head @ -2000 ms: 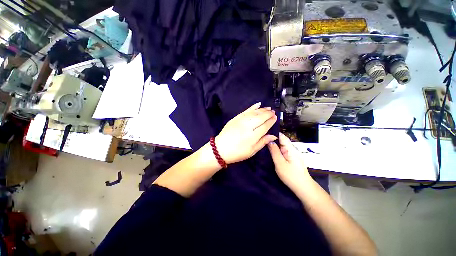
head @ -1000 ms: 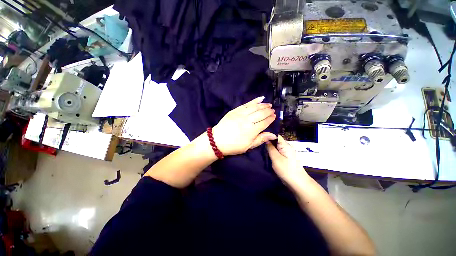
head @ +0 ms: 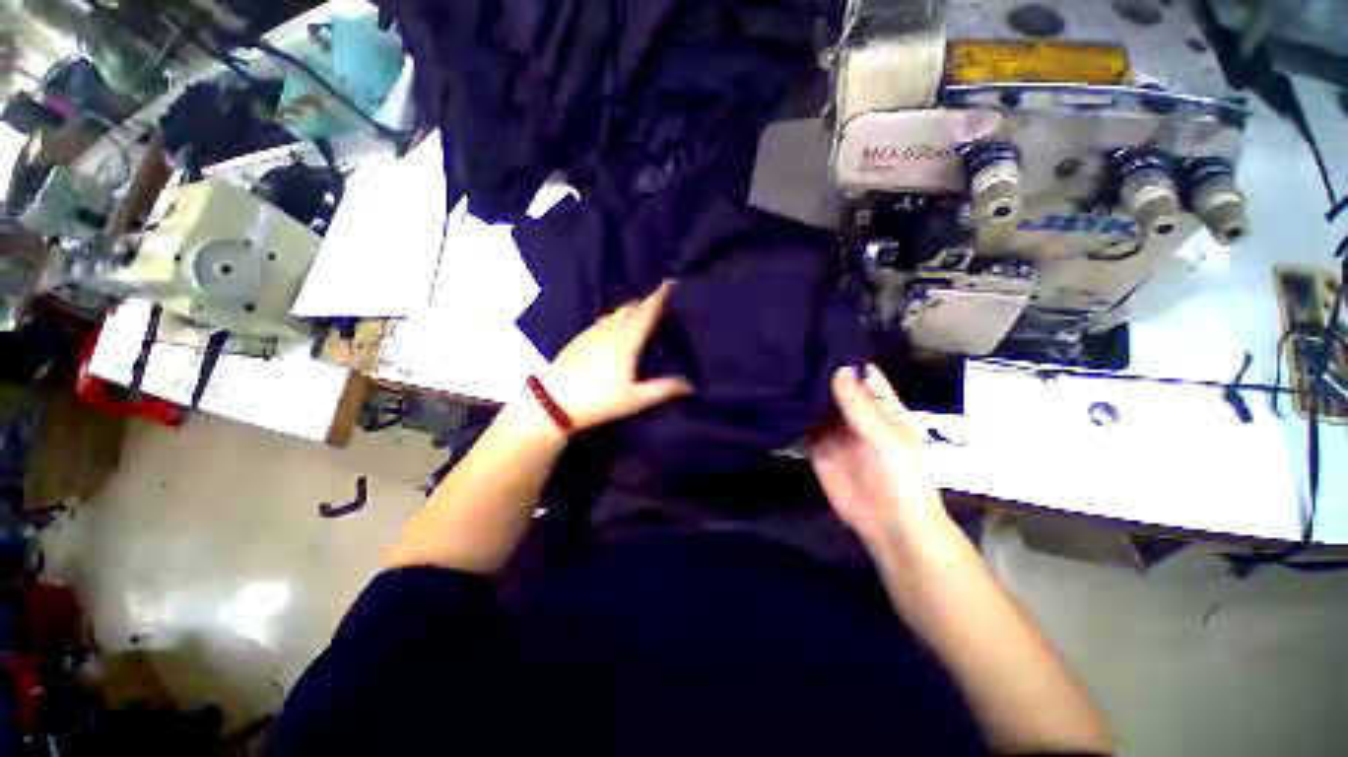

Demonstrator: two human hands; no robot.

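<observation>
A dark navy-purple garment piece lies in front of the overlock machine, its right border beside the needle area. My left hand, with a red bracelet at the wrist, rests on the left part of the cloth with thumb and fingers spread; no grip shows. My right hand pinches the lower right edge of the cloth between thumb and fingers, just below the needle area. The presser foot is too dark to make out.
A dark cloth heap lies behind the piece. White sheets are to its left. A second sewing machine stands far left. Black cords hang over the table's right side.
My left hand has moved left, away from the needle area, and its fingers have spread. My right hand has shifted slightly right. The cloth between them is spread wider. The view has shifted slightly.
</observation>
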